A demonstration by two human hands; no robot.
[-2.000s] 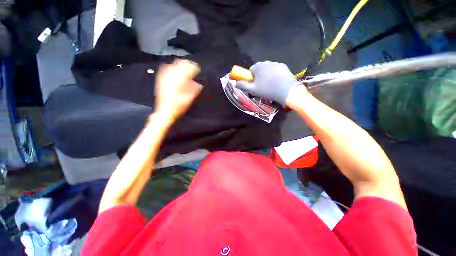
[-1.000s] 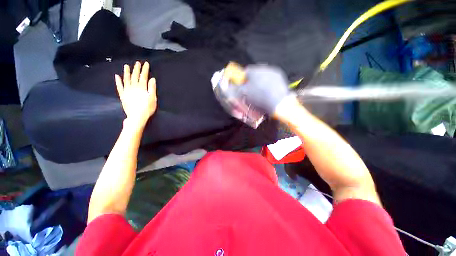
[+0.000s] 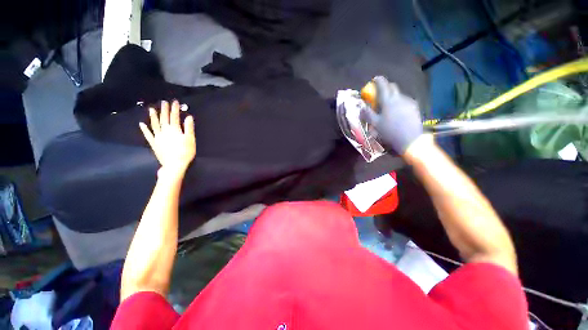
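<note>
A black coat or jacket [image 3: 258, 122] lies over the dark padded board [image 3: 97, 177], with a few small pale buttons near its left part. My left hand [image 3: 171, 138] is bare and lies palm down on the black cloth, fingers spread, holding nothing. My right hand [image 3: 396, 116], in a grey glove, is closed around the orange-yellow handle [image 3: 369, 94] of the steam iron [image 3: 356, 129]. The silvery iron is at the right end of the cloth. Whether its sole touches the cloth I cannot tell.
A whitish hose [image 3: 509, 122] runs right from the iron, beside a yellow hose [image 3: 516, 97]. A red item [image 3: 385, 203] with white paper sits at the near edge. Green bags [image 3: 548, 129] stand at the right. A white bar [image 3: 120, 32] is at the upper left.
My left hand, a closed blur on the cloth two seconds ago, now lies flat and spread further left. My right hand has moved the iron to the right, off the middle of the cloth.
</note>
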